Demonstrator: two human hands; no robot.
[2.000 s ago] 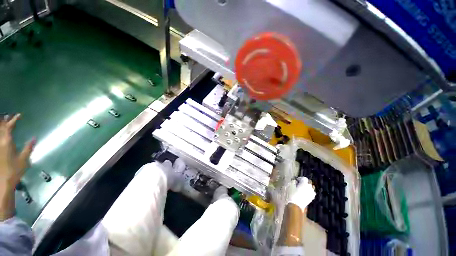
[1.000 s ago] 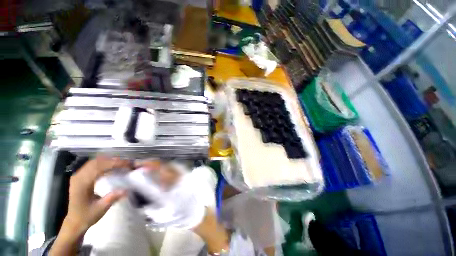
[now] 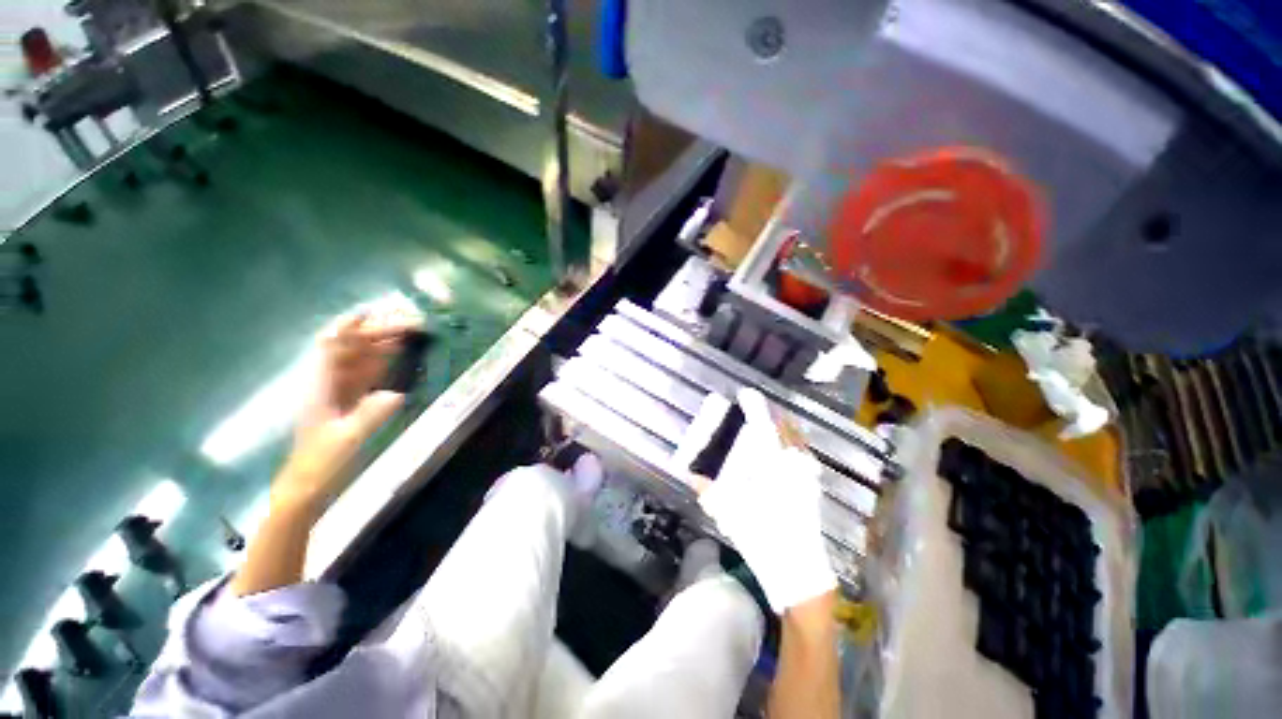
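Observation:
My left hand (image 3: 338, 400) is bare and holds a small black plastic part (image 3: 409, 361) over the green conveyor belt. My right hand (image 3: 766, 499) wears a white glove and is at the printing jig on the grooved metal table (image 3: 633, 386). A black part (image 3: 719, 438) shows at the glove's fingers on the jig. The glove hides part of it, so whether the fingers grip it cannot be told.
Black parts stand in a row on the green belt (image 3: 197, 281) at lower left. A lined tray (image 3: 914, 632) with black parts is at right. The grey machine head with a red knob (image 3: 939, 233) hangs above. A white wipe (image 3: 1062, 377) lies on the yellow surface.
My hands were together in front of the table. My left hand has moved left over the belt with a black part. My gloved right hand has moved onto the jig. The view has turned left.

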